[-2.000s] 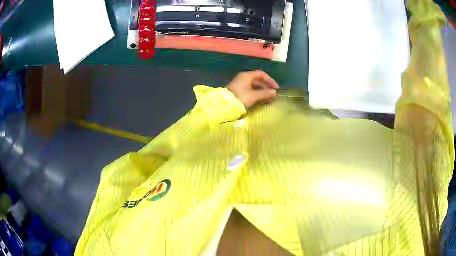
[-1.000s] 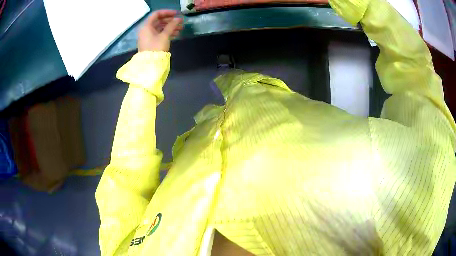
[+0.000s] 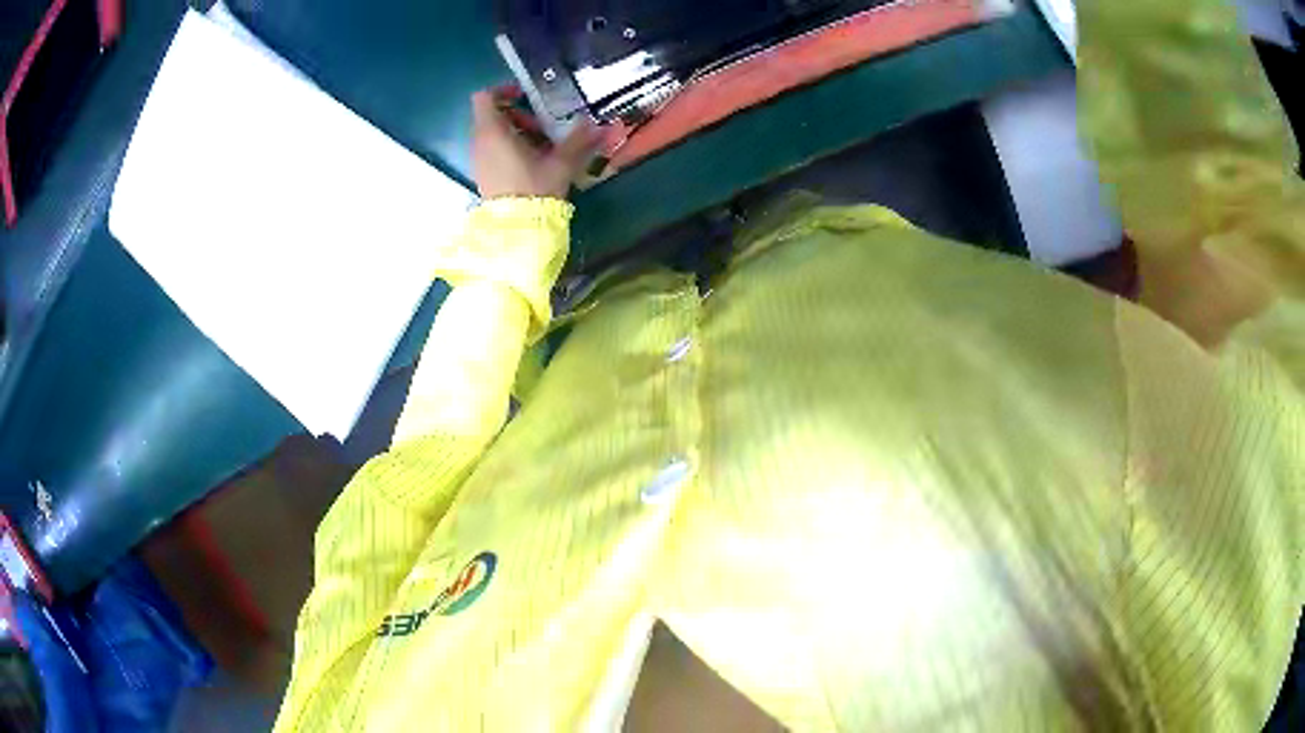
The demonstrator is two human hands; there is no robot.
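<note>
A glossy black panel (image 3: 673,50) lies at the top with a red-orange pad (image 3: 816,72) along its near edge; its far part is cut off by the frame. My left hand (image 3: 541,151) is at the panel's near left corner, with fingers and thumb around the corner; the contact is partly blurred. My right arm, in a yellow sleeve, reaches up at the right edge, and its hand is out of the picture. A stack of white sheets (image 3: 286,215) lies left of my left hand.
The green bench surface (image 3: 129,387) curves around from left to top. A pale grey-white surface (image 3: 1056,172) shows beside the right sleeve. Red-edged dark items are at the upper left. Something blue (image 3: 122,652) is at the lower left. My yellow smock fills the lower picture.
The view has turned, and more of the bench's left side and the white sheets shows. My left hand has gone from beside the pad to the black panel's corner. The right hand stays out of view.
</note>
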